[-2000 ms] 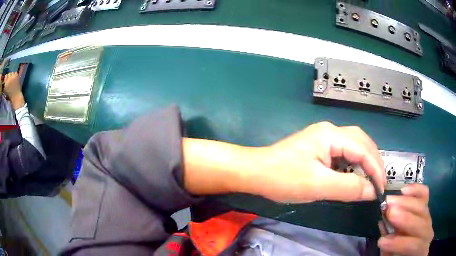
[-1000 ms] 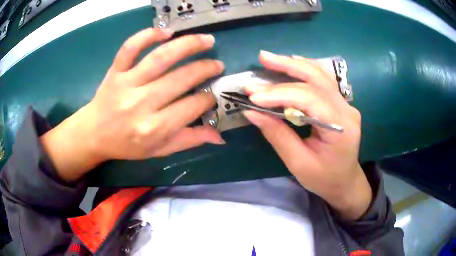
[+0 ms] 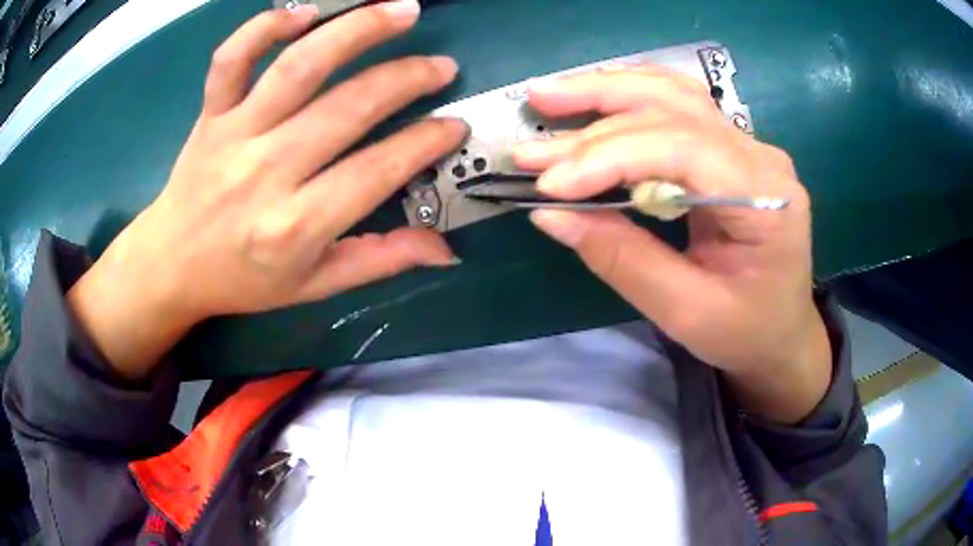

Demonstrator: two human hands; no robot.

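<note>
A silver-grey fixture plate (image 3: 485, 139) lies tilted on the green surface, its right end higher in view. My left hand (image 3: 256, 203) is at its left end, fingers spread, index fingertip on the plate and thumb at its near edge, steadying it. My right hand (image 3: 683, 192) holds slim tweezers (image 3: 736, 201) with a tan band, nearly level. Their dark tips are at the plate's left part, just below two small dark holes. My right fingers cover the plate's middle. Whether the tips hold anything is too small to tell.
A grey block (image 3: 344, 6) is partly visible behind my left fingertips at the top edge. The glossy green surface (image 3: 854, 139) has a white stripe (image 3: 107, 43) at upper left. Its near edge runs before my white-covered lap. Grey floor shows at lower right.
My view has turned from the left-reaching pose to the plate. Both hands are now at the plate, with the tweezers in my right hand. Since one second ago, the tweezers have become more level.
</note>
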